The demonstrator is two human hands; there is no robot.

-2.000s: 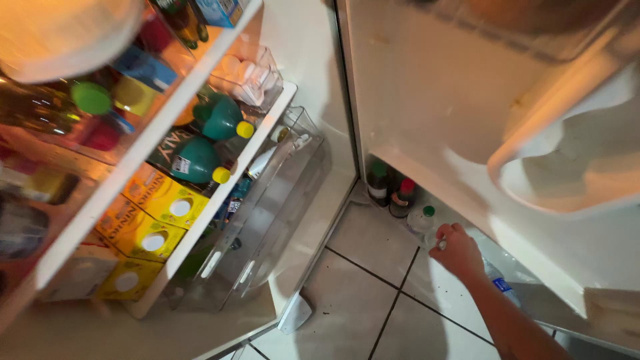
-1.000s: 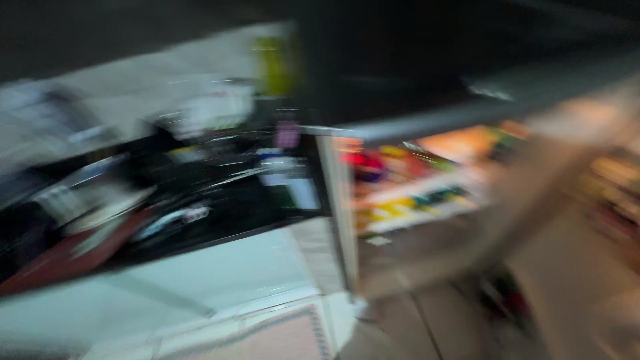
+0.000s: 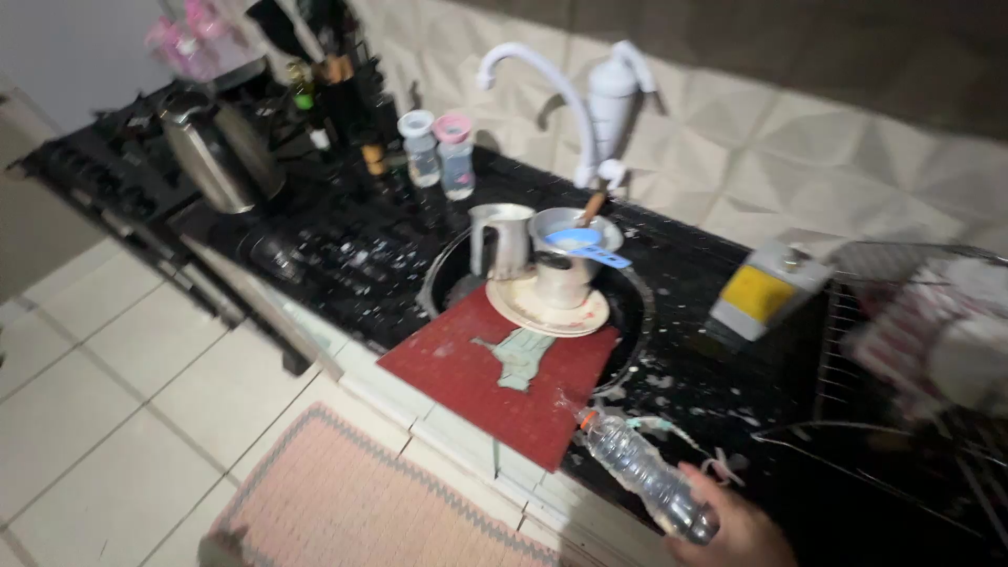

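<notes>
My right hand [image 3: 736, 524], at the lower right, grips a clear plastic bottle [image 3: 642, 468] by its base; the bottle lies tilted, its orange neck ring toward the sink. Beside the bottle neck a red board [image 3: 449, 358] with a pale worn patch covers part of the round black sink [image 3: 647, 307] and juts past the counter edge. Stacked plates [image 3: 508, 303], a metal mug [image 3: 502, 236], a metal bowl [image 3: 543, 224] and a blue slotted utensil [image 3: 598, 253] are piled at the sink. My left hand is out of view.
A white faucet [image 3: 551, 79] arches above the sink, near a wall water filter [image 3: 613, 102]. Two baby bottles [image 3: 457, 169] and a steel kettle [image 3: 216, 153] stand to the left. A sponge holder [image 3: 760, 295] and a wire dish rack [image 3: 835, 346] are right. A pink rug [image 3: 339, 496] lies below.
The view has swung from the open fridge to the sink counter. My right hand was low by bottles at the fridge door two seconds ago; now it holds a clear bottle over the counter.
</notes>
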